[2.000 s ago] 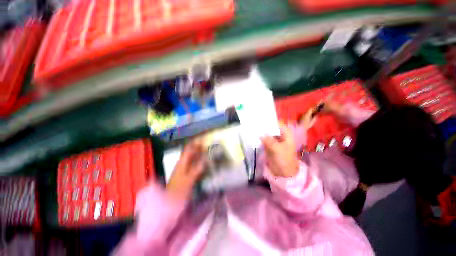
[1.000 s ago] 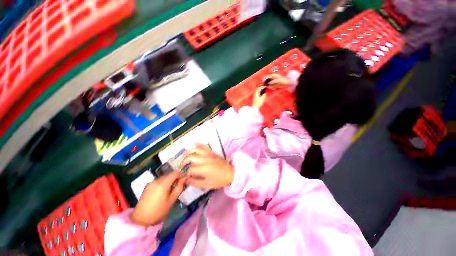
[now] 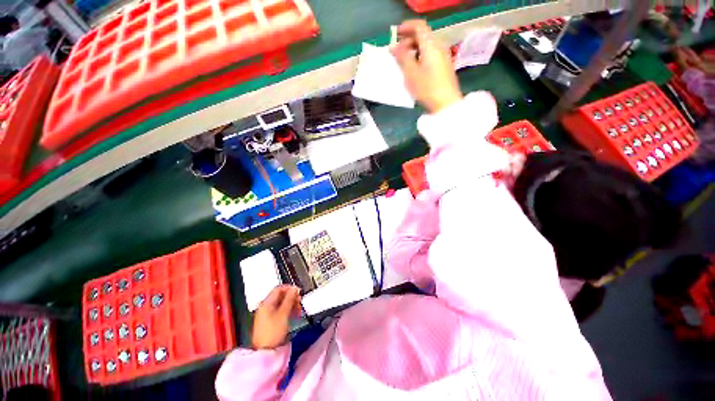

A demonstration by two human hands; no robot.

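Observation:
My right hand (image 3: 427, 70) is raised at the shelf edge. Its fingers are bent beside a white paper (image 3: 382, 76) at the rail; whether they grip it or a small pale piece near the fingertips is unclear. My left hand (image 3: 274, 315) is low on the bench with curled fingers, beside the calculator (image 3: 315, 261) and a small white sheet (image 3: 260, 278); I cannot tell if it holds anything. The calculator lies on white record sheets (image 3: 353, 283). A red tray (image 3: 192, 313) with round silvery parts in some pockets stands to the left.
A blue box (image 3: 292, 202) with a black cup (image 3: 229, 176) and a green-dot sheet (image 3: 234, 205) stands behind the papers. An empty-looking red tray (image 3: 180, 55) is on the shelf. A coworker's dark-haired head (image 3: 596, 211) is close on the right, near another red tray (image 3: 633, 129).
My hands were together over the calculator; my right hand has moved up and forward to the shelf edge, while my left stays low by the papers. The view has turned and the calculator is uncovered.

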